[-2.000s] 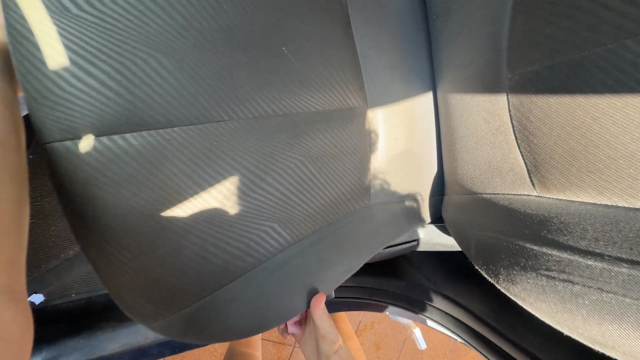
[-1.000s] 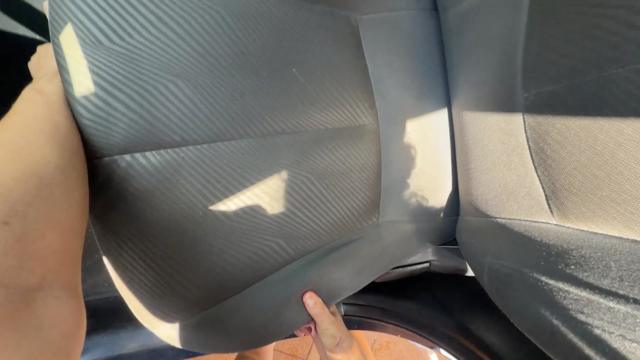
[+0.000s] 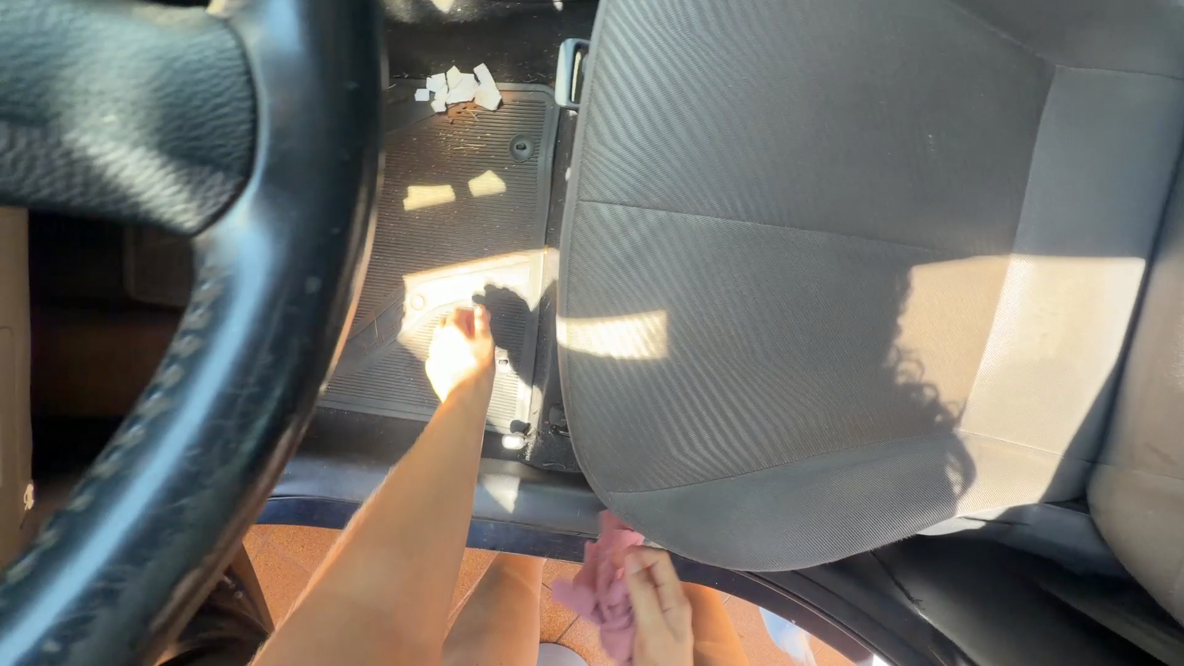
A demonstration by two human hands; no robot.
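My left hand (image 3: 461, 344) reaches down to the ribbed rubber floor mat (image 3: 388, 231) in a car's footwell, its fingertips close together in bright sun; whether something small is between them cannot be made out. Several torn white scraps (image 3: 461, 88) lie on the mat's far end, with brownish crumbs beside them. A crumpled pink cloth (image 3: 606, 587) is in my right hand (image 3: 659, 597), just outside the near front corner of the grey fabric car seat (image 3: 768, 305). Near the sill, a small white piece (image 3: 513, 441) lies by the mat's corner.
A black stitched steering wheel (image 3: 319, 213) fills the left side, close to the camera. The door sill (image 3: 398, 453) runs below the mat. A metal loop (image 3: 570, 74) sticks out at the seat's front edge. Orange floor tiles (image 3: 291, 564) show outside the car.
The view has swung to the steering wheel and footwell. My left arm, earlier at the left edge, now reaches to the mat. My right hand has left the seat's side edge; the pink cloth now shows.
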